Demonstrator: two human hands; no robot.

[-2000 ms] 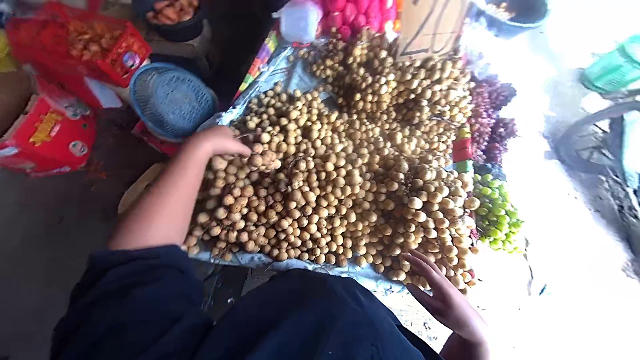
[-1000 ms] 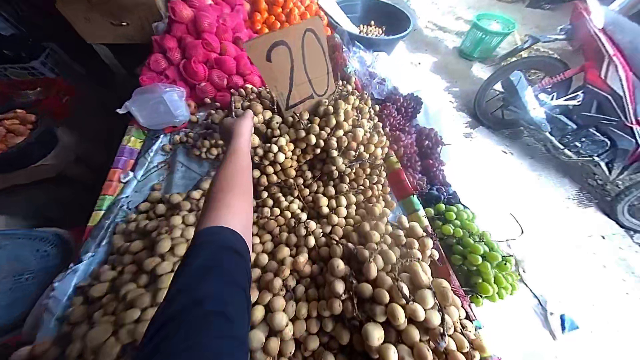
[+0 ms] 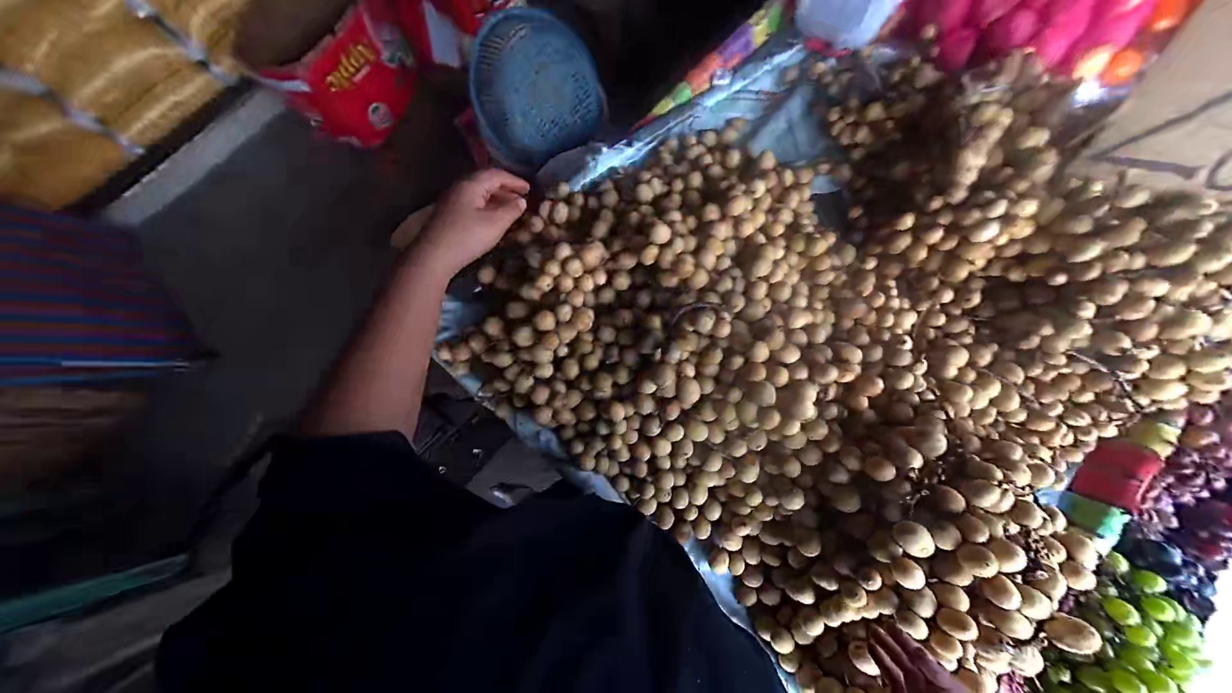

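Observation:
A broad heap of tan, round langsat-type fruits (image 3: 731,356) covers a stand lined with a light blue sheet (image 3: 549,438). At the heap's left corner is my left hand (image 3: 479,217), its fingers curled beside the outermost fruits; whether anything is pinched in them cannot be made out. My right hand (image 3: 910,662) shows only in part at the bottom edge, fingers somewhat apart against the larger fruits, with nothing seen gripped. Dark stems run among the clusters. Part of a cardboard sign (image 3: 1169,115) with writing stands at the upper right.
Beyond my left hand sits a blue plastic basket (image 3: 539,87), near a red fruit carton (image 3: 361,82). Green grapes (image 3: 1136,626) and dark grapes (image 3: 1198,481) border the heap on the right. Pink-wrapped fruits (image 3: 1030,29) and a pale plastic bag (image 3: 847,19) lie along the top.
One second ago my left arm reached over the heap to the cardboard sign; now that hand is at the heap's left corner. My right hand is back in view. The view has swung left.

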